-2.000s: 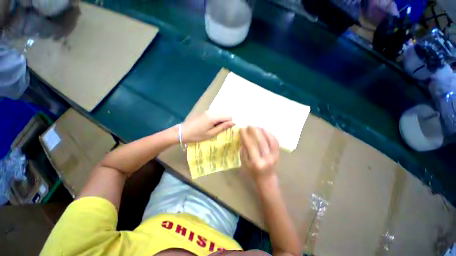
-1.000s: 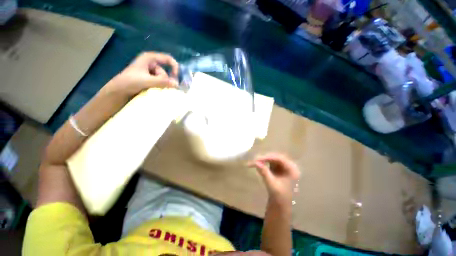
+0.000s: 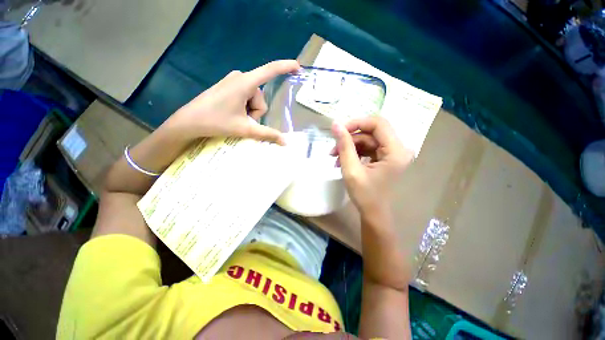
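Note:
A clear-walled housing (image 3: pixel 312 196) with an opaque white rounded bottom lies tilted over the cardboard, its rim toward the back. My left hand (image 3: pixel 229 109) spans its left side, fingertips at the rim and thumb on the wall. A label sheet (image 3: pixel 215 199) with rows of small yellow print hangs from under my left hand, over my forearm and lap. My right hand (image 3: pixel 371 156) is at the housing's right side, thumb and fingers drawn together close to the wall. Whether a sticker is between them cannot be seen.
A stack of label sheets (image 3: pixel 414 116) lies behind the housing on the cardboard mat (image 3: pixel 477 199), which has shiny tape strips. Another cardboard sheet (image 3: pixel 106 40) is at the upper left. A carton (image 3: pixel 99 146) stands lower left. Another white housing (image 3: pixel 594 166) is cut off at the right edge.
The housing has come in over the cardboard and now sits between my hands. My left hand has moved from the sheet to the housing's rim; my right hand has moved up to its wall.

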